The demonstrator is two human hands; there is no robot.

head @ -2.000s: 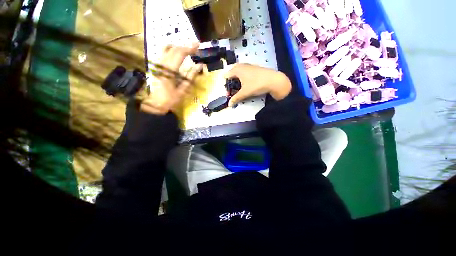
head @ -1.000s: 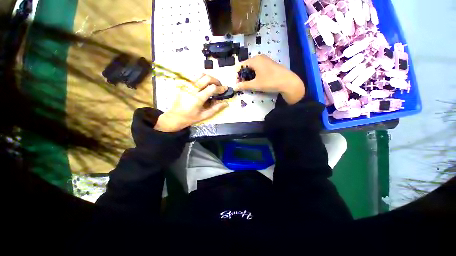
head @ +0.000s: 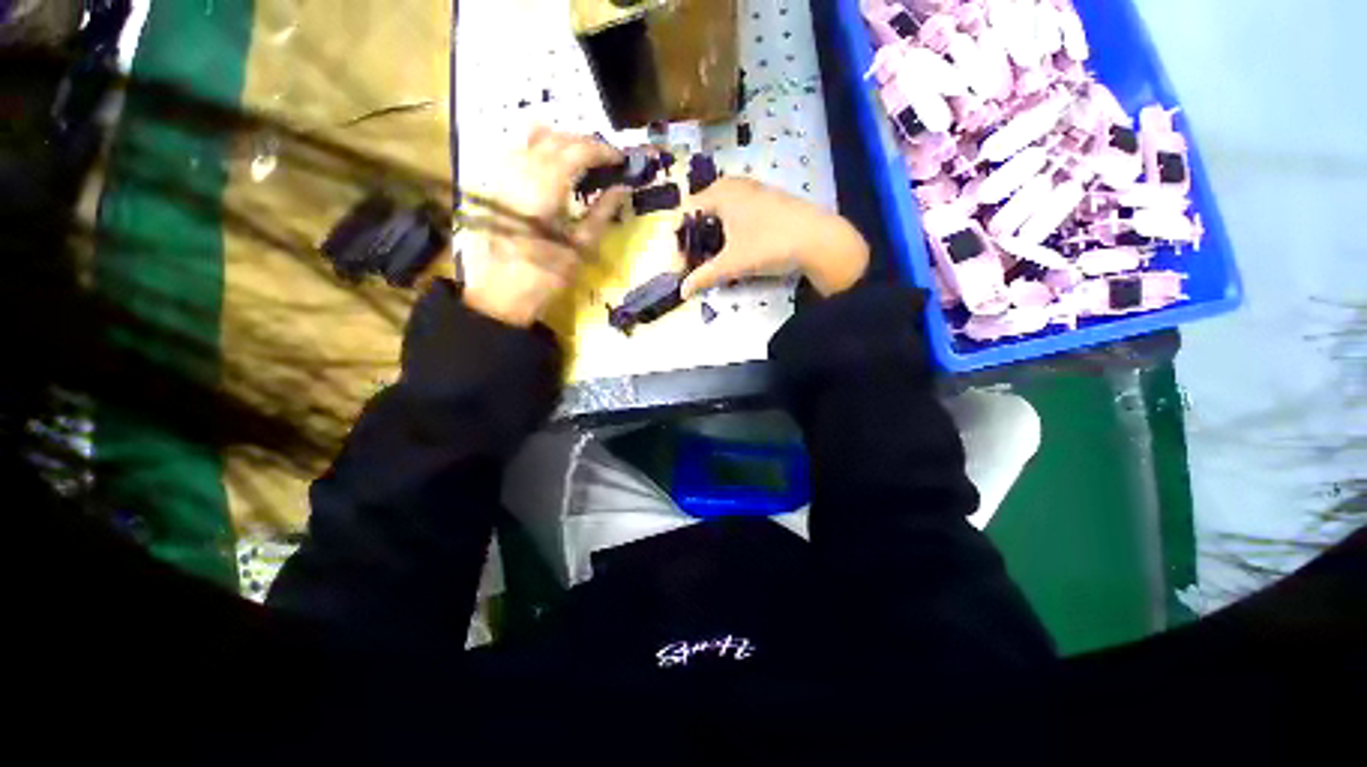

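Observation:
My right hand [head: 780,237] is over the right part of the white perforated board [head: 607,357], its fingers closed on a black plastic housing [head: 648,298] and a small dark piece [head: 700,235] by the palm. My left hand [head: 528,225] is at the board's left, fingers apart, thumb and fingertips at a cluster of black parts [head: 603,174]; whether it grips one cannot be told. A black square insert [head: 657,196] lies beside that cluster. A small dark bit [head: 709,313] lies near the right hand.
A blue bin [head: 960,357] heaped with pink parts [head: 1034,165] stands at right. A taped cardboard box [head: 697,63] sits at the board's back. A black part group [head: 387,240] lies on the brown sheet [head: 338,68] at left. A blue object [head: 742,477] is low between the knees.
My left hand has moved from the housing near the right hand up and left to the black parts. The right hand now holds the housing alone. The view has shifted slightly.

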